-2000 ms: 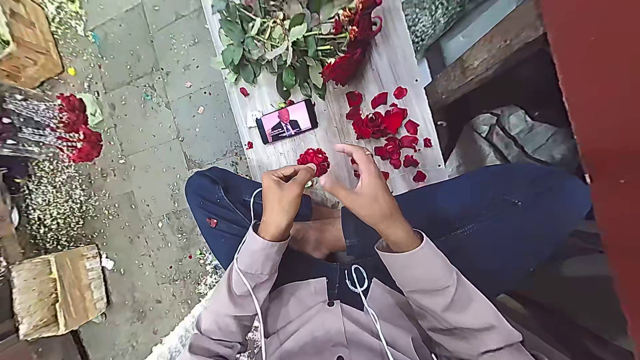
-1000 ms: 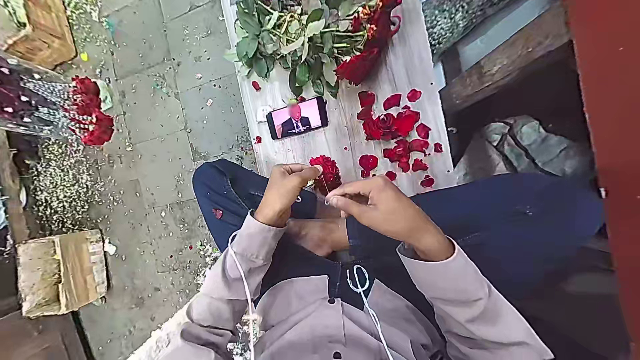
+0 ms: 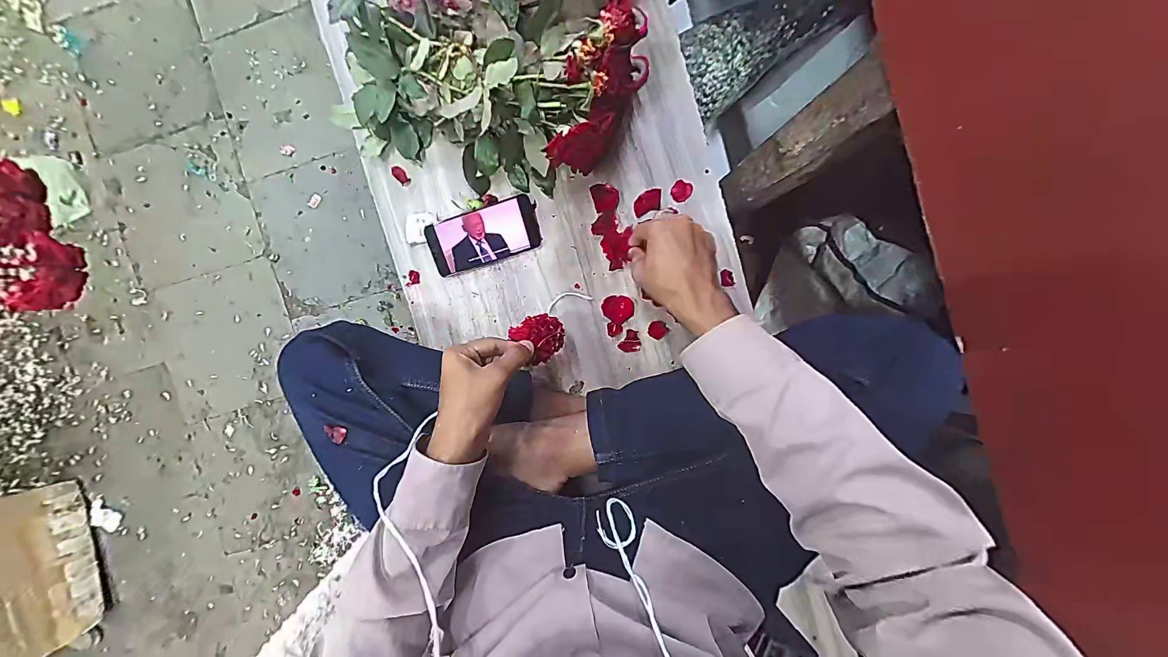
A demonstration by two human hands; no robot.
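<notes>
Between the thumb and fingers of my left hand is a small cluster of red petals, held above the near edge of the pale board. A thin white thread curves just above the cluster. My right hand is over the loose red petals on the right part of the board, its fingers curled down at a red petal pile. Its fingertips are partly hidden, so whether they hold a petal cannot be told.
A phone showing a video lies on the board. Leafy red roses lie across its far end. More red flowers are at the far left, above a wooden block. A red panel stands at right.
My right hand has moved away from the red cluster, up and to the right, over the loose petals. The cluster stays in my left hand.
</notes>
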